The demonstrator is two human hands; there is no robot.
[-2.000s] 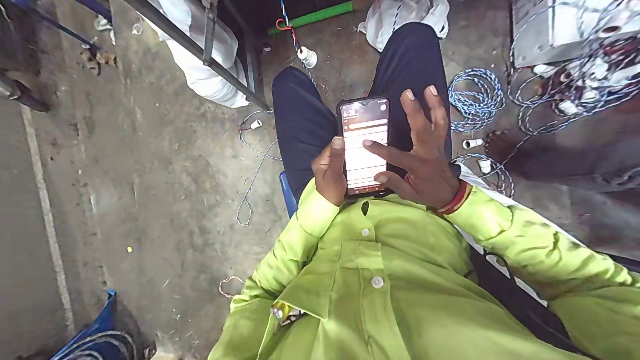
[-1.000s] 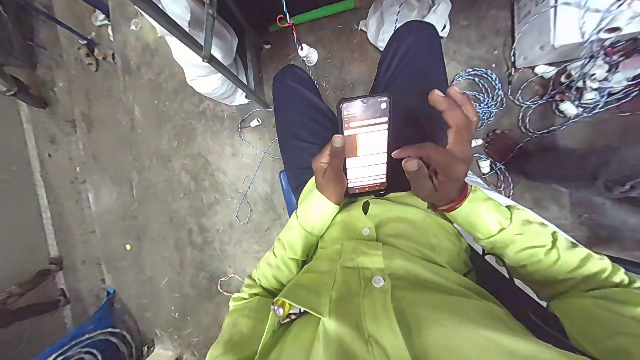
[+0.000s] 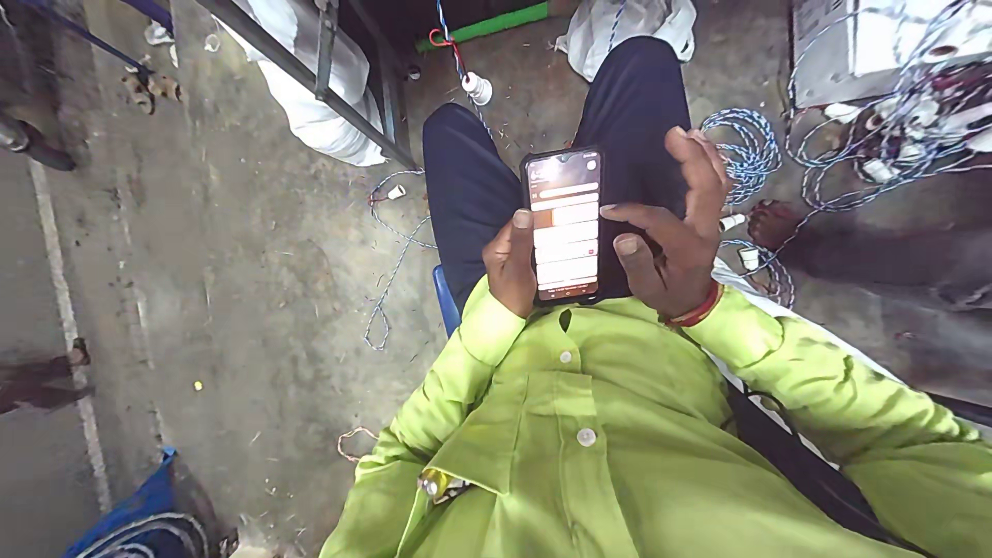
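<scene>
A smartphone (image 3: 567, 225) with a lit screen is held upright over my lap. My left hand (image 3: 511, 263) grips its left side and lower edge, the thumb along the frame. Beside the phone's right edge, my right hand (image 3: 674, 225) is raised with fingers apart, holding nothing; its index fingertip is close to the edge of the screen, and whether it touches cannot be told. A red band circles the right wrist.
Coiled blue-and-white twisted cord (image 3: 744, 155) lies on the floor at right, near a tangle of cords with white fittings (image 3: 880, 169). A co-worker's foot (image 3: 771, 225) is beside it. White sacks (image 3: 322, 93) stand behind a metal frame (image 3: 325, 54). A white lamp holder (image 3: 477, 88) hangs from a cord.
My right index finger was over the screen two seconds ago and is now at the phone's right edge. My left hand still holds the phone. At far left, a passer-by's limbs have shifted.
</scene>
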